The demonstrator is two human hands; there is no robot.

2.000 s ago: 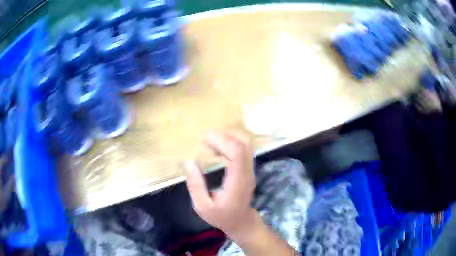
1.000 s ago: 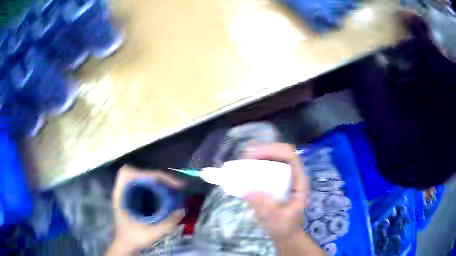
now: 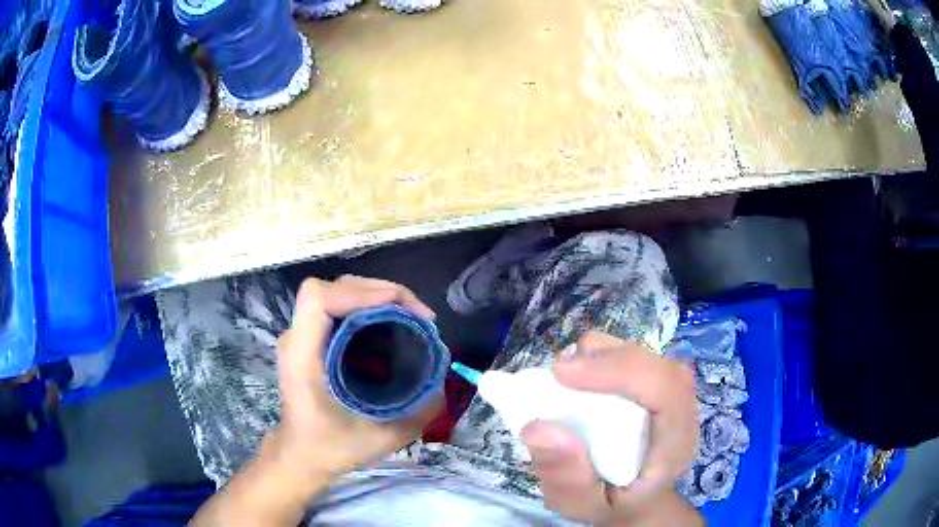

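My left hand (image 3: 307, 396) is wrapped around a dark blue tubular piece (image 3: 441, 345) over my lap, its round open end facing up to the camera. My right hand (image 3: 628, 412) holds a white glue bottle (image 3: 577, 417), tilted, with its thin green-blue nozzle pointing left. The nozzle tip is at the right side of the tube's rim; I cannot tell whether it touches. Pale rings (image 3: 721, 432) lie in the blue ring bin (image 3: 760, 412) to the right of my knee.
Blue tubular pieces (image 3: 247, 51) with whitish frayed rims stand at the left of the tan bench (image 3: 494, 113). A blue tote (image 3: 77, 206) is at its left end. More blue pieces (image 3: 829, 46) lie far right. A person's dark sleeve or clothing (image 3: 865, 309) is at the right.
The view has turned and shifted. The bottle's nozzle has come from a gap beside the tube to its rim. Two seconds ago, one visible hand was empty.
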